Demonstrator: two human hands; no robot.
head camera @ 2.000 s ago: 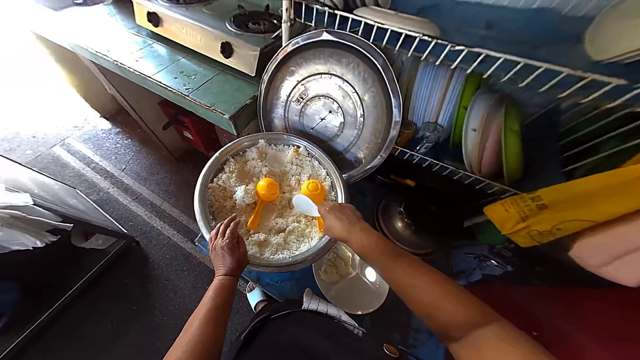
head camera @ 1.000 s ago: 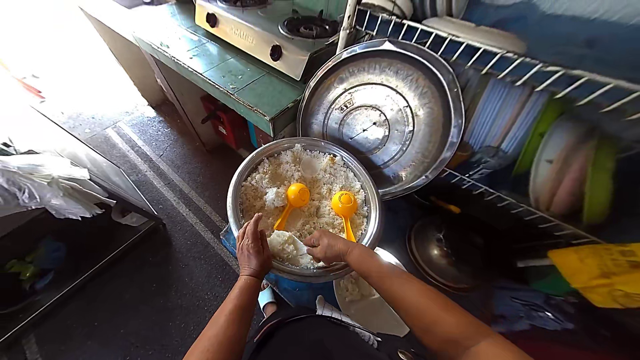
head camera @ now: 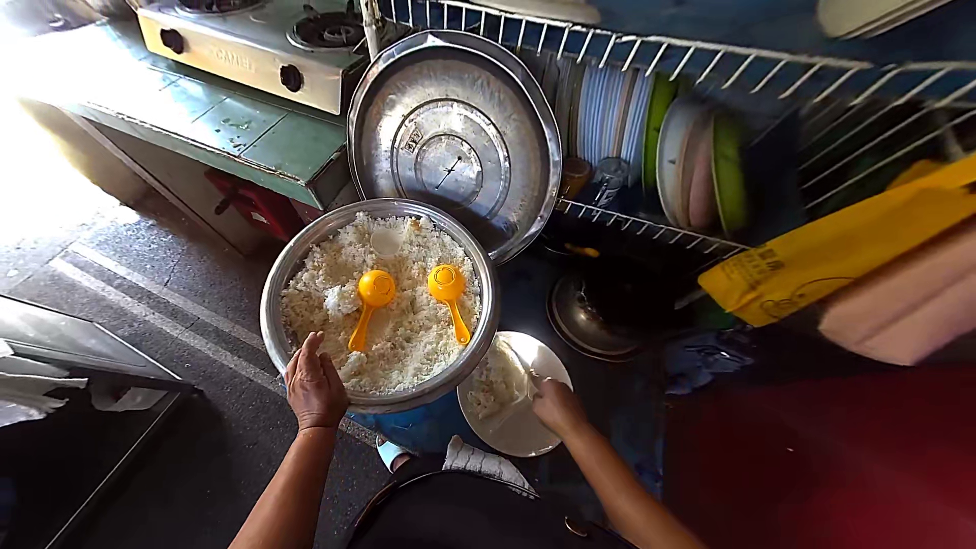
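A large metal pot (head camera: 274, 305) holds cooked white rice (head camera: 396, 366). Two orange plastic scoops, the left one (head camera: 375, 290) and the right one (head camera: 447, 284), lie on the rice. My left hand (head camera: 316, 385) rests on the pot's near left rim with its fingers apart. At the lower right of the pot is a white plate (head camera: 545, 435) with a mound of rice (head camera: 496, 381) on it. My right hand (head camera: 557, 406) is over this plate, closed on the handle of a pale rice paddle (head camera: 529, 375), whose blade is at the mound.
A round metal lid (head camera: 457, 145) leans upright behind the pot. A gas stove (head camera: 244, 53) stands on the green tiled counter (head camera: 267, 145). To the right are a white wire dish rack (head camera: 656, 46) with plates, a dark pan (head camera: 595, 320) and a yellow bag (head camera: 854, 252).
My right hand has moved with the paddle from the rice in the pot to the plate at lower right. My left hand stays by the pot's rim.
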